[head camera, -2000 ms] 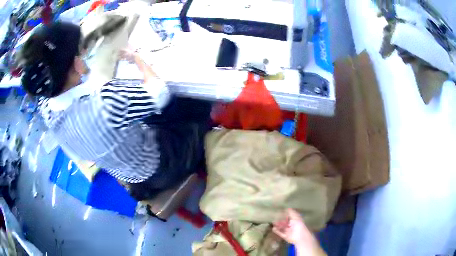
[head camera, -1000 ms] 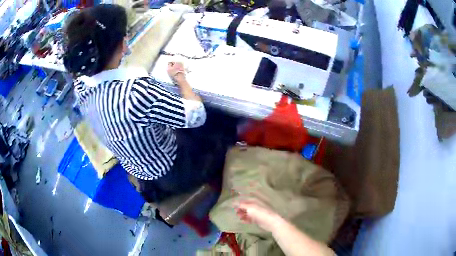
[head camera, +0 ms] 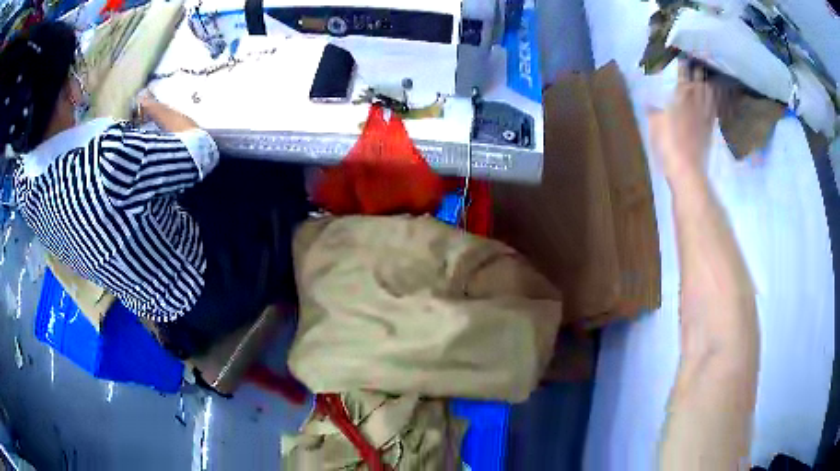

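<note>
My right hand reaches from the bottom right up to a long white surface. Its fingers are blurred at the edge of a pile of brown and white fabric pieces; I cannot tell whether they hold any. My left hand is out of the picture. A large folded khaki bundle lies in the middle, above crumpled khaki cloth tied with a red strip.
A seated person in a striped shirt is at the left, an arm on the white sewing table. Red-orange cloth hangs from its edge. Brown cardboard stands between table and white surface. Blue crates are on the floor.
My right hand has moved from the khaki bundle to the fabric pieces at the upper right. The view has swung, and the bundle now sits further left in the picture.
</note>
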